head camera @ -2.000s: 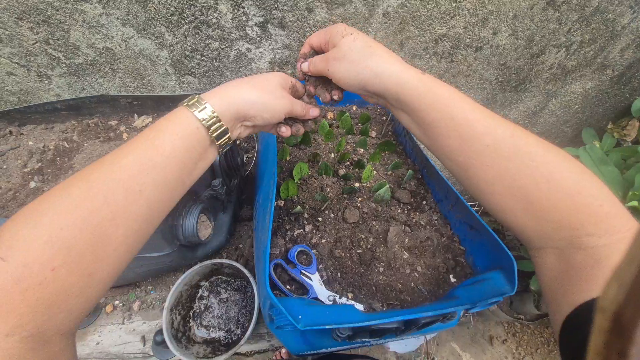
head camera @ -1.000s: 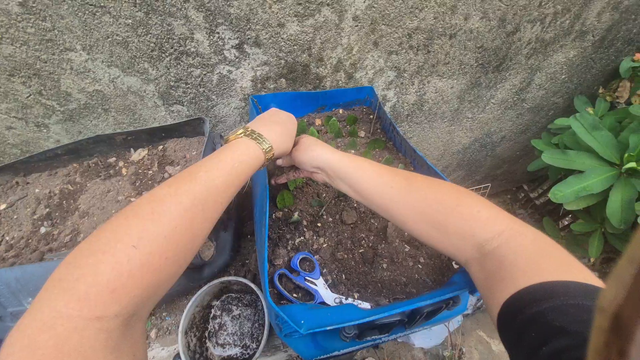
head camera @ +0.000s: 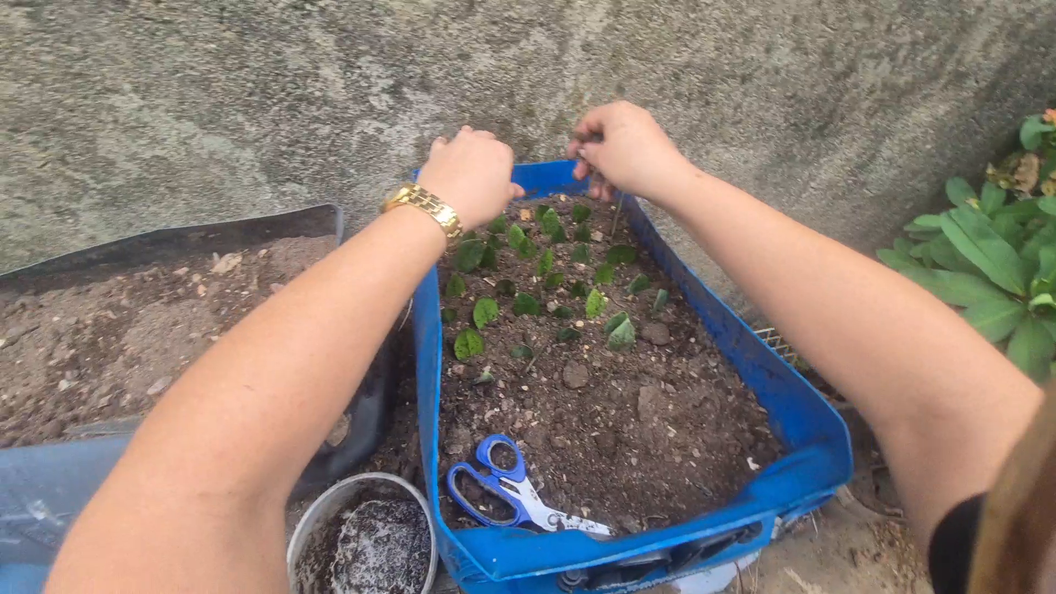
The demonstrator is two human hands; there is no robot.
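A cut-open blue plastic container holds dark soil, with several small green leaf cuttings standing in its far half. My left hand, a gold watch on its wrist, is over the container's far left corner with the palm hidden. Above the far right corner hovers my right hand, its fingers curled; whether anything small is between them cannot be told. Blue-handled scissors lie on the soil at the near left corner, blades pointing right.
A rough concrete wall rises behind the container. To the left is a black container of soil. A round tub with a dark, white-speckled lump stands at the near left. A leafy plant grows at the right.
My hands were close together over the cuttings one second ago and are now apart. Both have moved toward the far end, the right one to the far right corner.
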